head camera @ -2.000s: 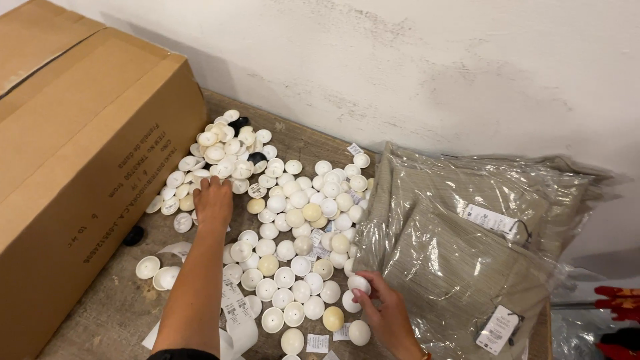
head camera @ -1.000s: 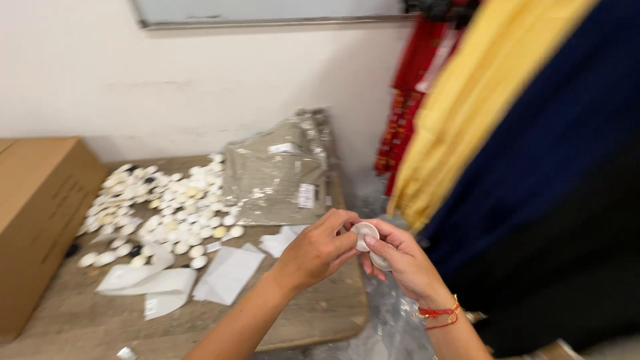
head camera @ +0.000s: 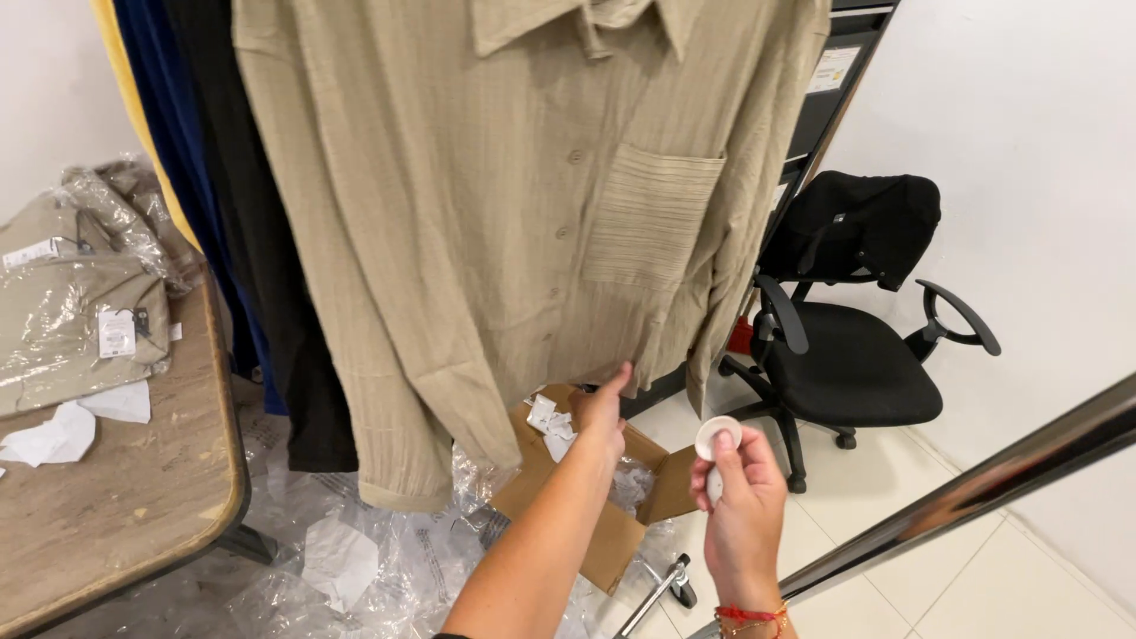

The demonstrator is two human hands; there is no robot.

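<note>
A beige long-sleeved shirt (head camera: 497, 195) with a chest pocket hangs in front of me. My left hand (head camera: 605, 413) is at its bottom hem, thumb raised; whether the fingers pinch the cloth is hard to see. To the right, lower down, my right hand (head camera: 741, 484) holds a round white plastic disc (head camera: 717, 437) between thumb and fingers, with another white piece (head camera: 715, 485) lower in the same hand.
A wooden table (head camera: 177, 497) with plastic-bagged garments (head camera: 80, 311) stands at left. Dark garments (head camera: 266, 222) hang beside the shirt. Below are an open cardboard box (head camera: 612, 541) and plastic wrapping (head camera: 399, 550). An office chair (head camera: 852, 364) and a metal rail (head camera: 976, 470) are right.
The view has swung right from the table to the hanging shirt. My hands, together at a white disc one second ago, are apart; the left is at the shirt's hem.
</note>
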